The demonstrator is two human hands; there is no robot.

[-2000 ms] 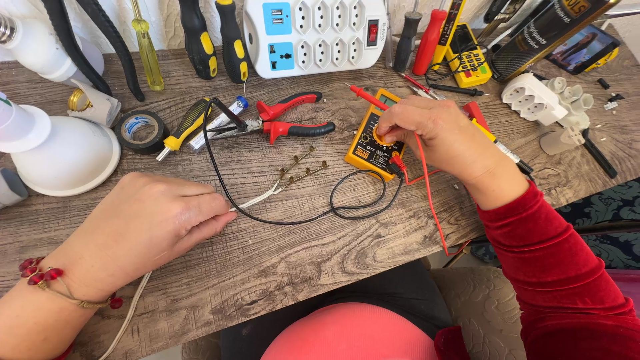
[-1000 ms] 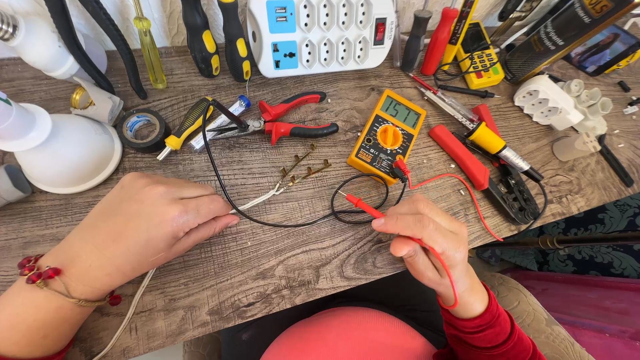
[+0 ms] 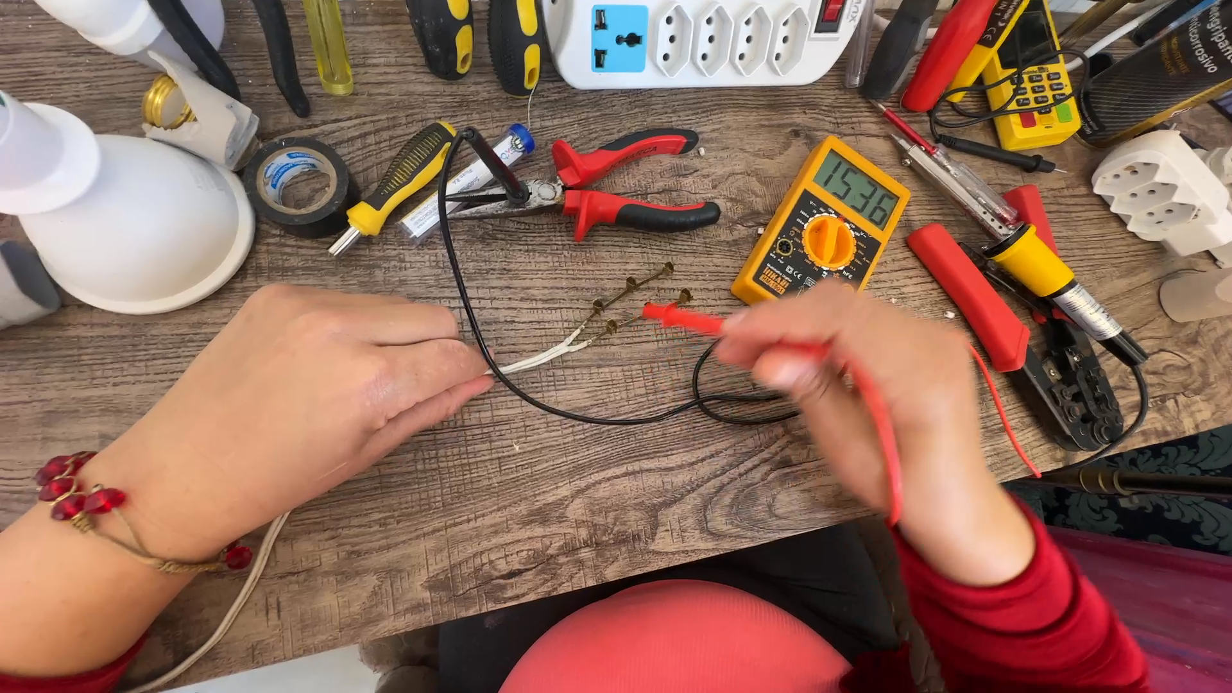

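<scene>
Under my left hand (image 3: pixel 356 385), palm down, a white two-core cable (image 3: pixel 544 359) is pinched near its split end. Small brass-coloured terminals (image 3: pixel 630 285) sit along its two branches. My right hand (image 3: pixel 857 385), slightly blurred, holds a red test probe (image 3: pixel 688 319); its tip is close to the lower branch, and contact cannot be told. Behind that hand lies a yellow digital multimeter (image 3: pixel 830 226) with its display lit. A black test lead (image 3: pixel 577 416) loops across the cable to the black probe (image 3: pixel 496 166), which rests by red-handled pliers (image 3: pixel 626 183).
Left of the pliers are a yellow-black screwdriver (image 3: pixel 399 183), black tape (image 3: pixel 300 187) and a white lamp (image 3: pixel 140 221). A white power strip (image 3: pixel 707 43) stands at the back. A soldering iron (image 3: pixel 1039 265), a red-handled crimping tool (image 3: pixel 972 294) and white socket adapters (image 3: pixel 1155 188) lie right.
My right hand has gone from the multimeter's dial, down toward the table's front edge, then up and left to the cable's terminals with the red probe. The display, blocked earlier, is visible. My left hand has stayed put.
</scene>
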